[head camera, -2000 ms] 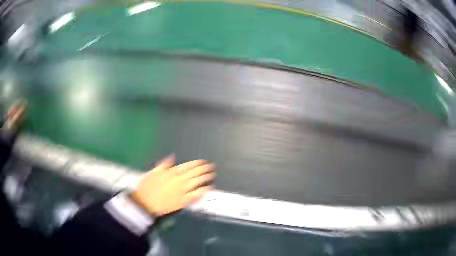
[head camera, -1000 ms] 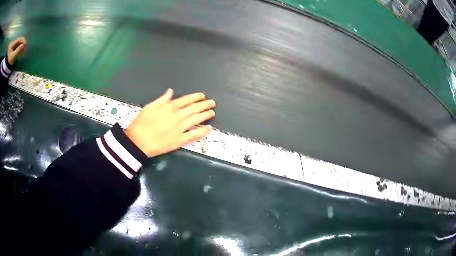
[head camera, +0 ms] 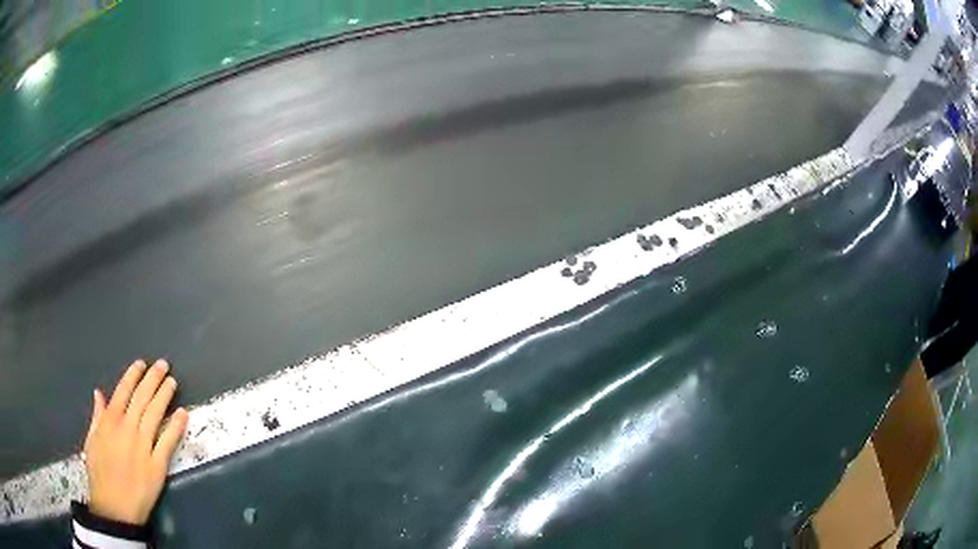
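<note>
Neither of my hands is in view. Nearest in front of me is a glossy dark green bench sheet [head camera: 665,429], with wrinkles and bright reflections. Along its far side runs a long white rail [head camera: 429,343] with chipped paint and dark spots, rising from lower left to upper right. Beyond the rail lies a wide smooth grey conveyor belt [head camera: 461,204]. A co-worker's bare hand [head camera: 131,445], with a black cuff with white stripes, rests flat on the rail at the lower left, its fingers spread over the belt's edge.
An open brown cardboard carton [head camera: 863,493] stands beside the bench at the lower right. A dark sleeve or garment shows at the right edge. A pale grey bar [head camera: 895,94] crosses the conveyor at the upper right. Green floor [head camera: 118,75] lies beyond the belt.
My view has swung right. The co-worker's hand now shows lower left, on about the same spot of rail; the other, farther hand has left the picture. The carton and bar have come in.
</note>
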